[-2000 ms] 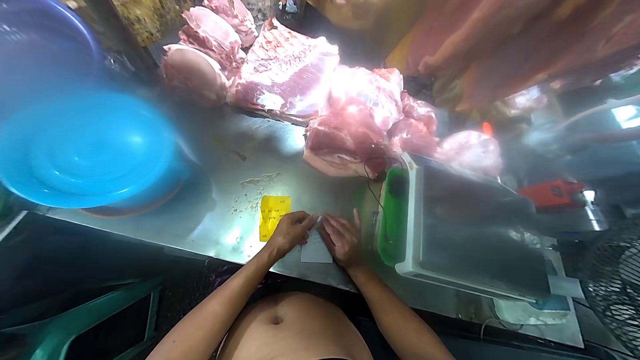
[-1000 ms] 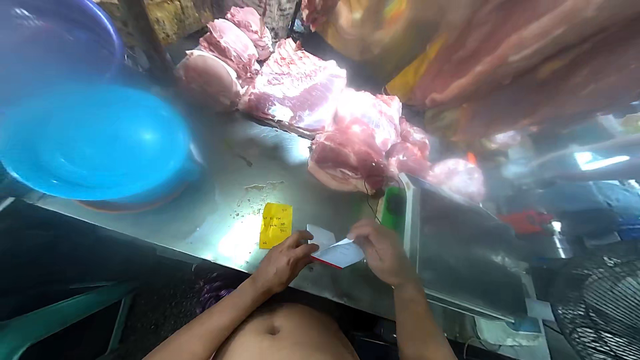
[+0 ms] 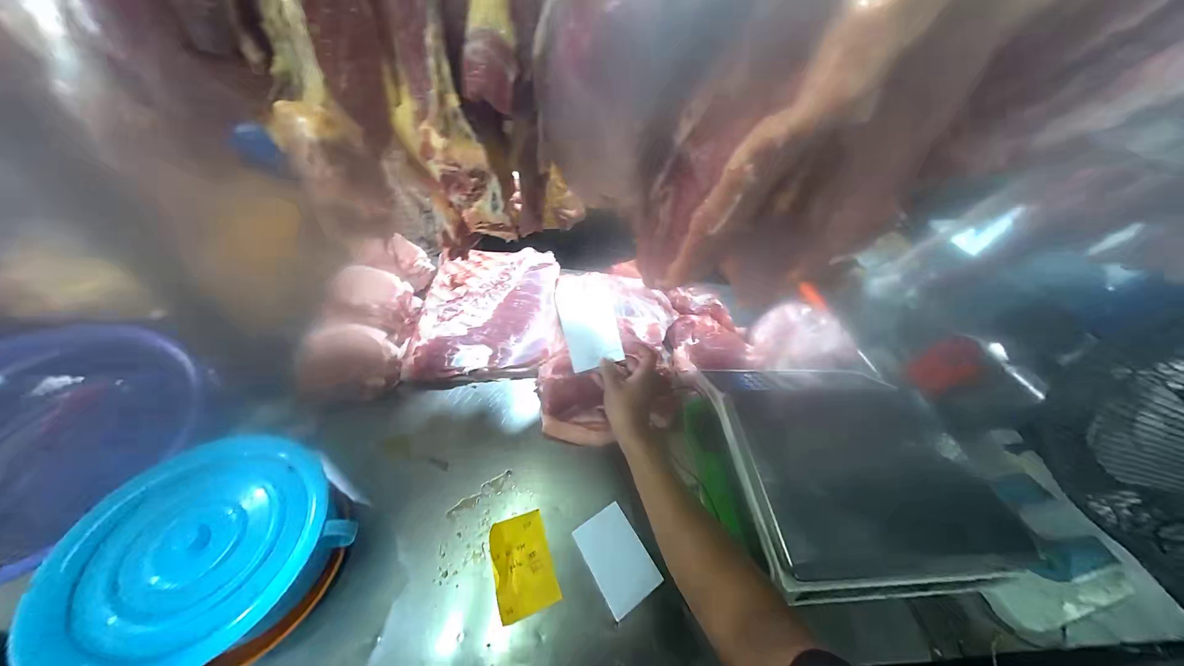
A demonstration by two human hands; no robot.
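My right hand [image 3: 634,393] reaches forward over the counter and pinches the lower edge of a white slip of paper [image 3: 590,324], held up in front of the raw meat pieces [image 3: 486,314]. Below on the metal counter [image 3: 407,518] lies a second white paper [image 3: 617,561], flat and tilted. Just left of it is a creased yellow paper [image 3: 524,566] that bears writing. My left hand is out of view.
A blue plastic lid [image 3: 199,546] and a purple basin [image 3: 83,435] stand at left. A flat-topped scale [image 3: 879,481] is at right, with a green object [image 3: 712,462] beside it. Large meat cuts [image 3: 740,157] hang overhead; a fan [image 3: 1147,425] stands far right.
The view has tilted up. My right hand has moved forward with a white paper, and my left hand has left the view. The papers handled by both hands earlier are now apart.
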